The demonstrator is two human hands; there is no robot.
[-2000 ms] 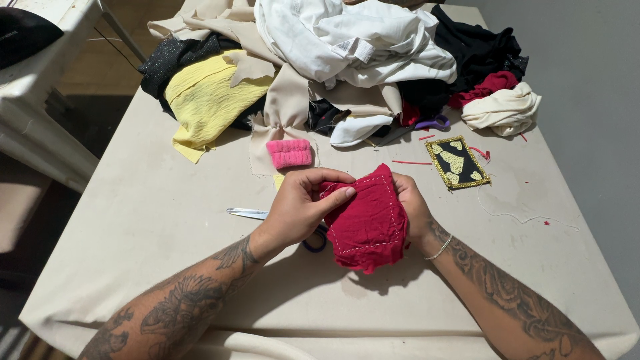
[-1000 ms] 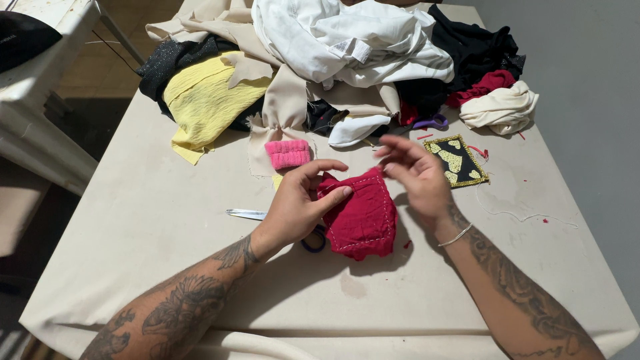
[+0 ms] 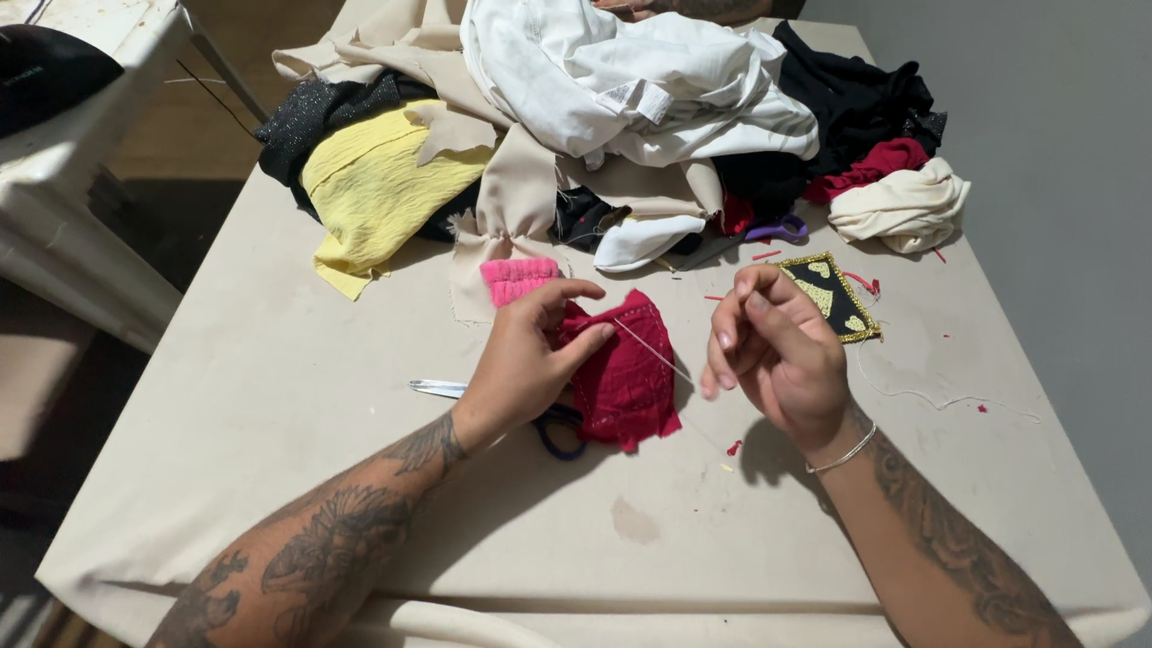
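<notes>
My left hand (image 3: pixel 540 355) pinches the upper left part of a dark red cloth piece (image 3: pixel 630 373) with light running stitches near its edges. A pale thread (image 3: pixel 652 350) runs from the cloth's top toward my right hand (image 3: pixel 778 355), which is raised to the right with thumb and fingertips close together. Whether a needle or thread is between them cannot be told. Beneath the cloth and my left hand lie scissors, their blade tip (image 3: pixel 437 388) and a dark blue handle loop (image 3: pixel 560 432) showing.
Behind are a pink ribbed cloth piece (image 3: pixel 518 278), yellow fabric (image 3: pixel 378 189), a white fabric heap (image 3: pixel 630 81) and purple-handled scissors (image 3: pixel 778 229). A black and gold patch (image 3: pixel 823 295) lies right. An iron (image 3: pixel 49 76) stands on a side table. Another person's arm (image 3: pixel 702 7) shows at the top.
My right hand has let go of the cloth's right side and moved away to the right. A thread now shows stretched from the cloth. My left hand keeps its hold.
</notes>
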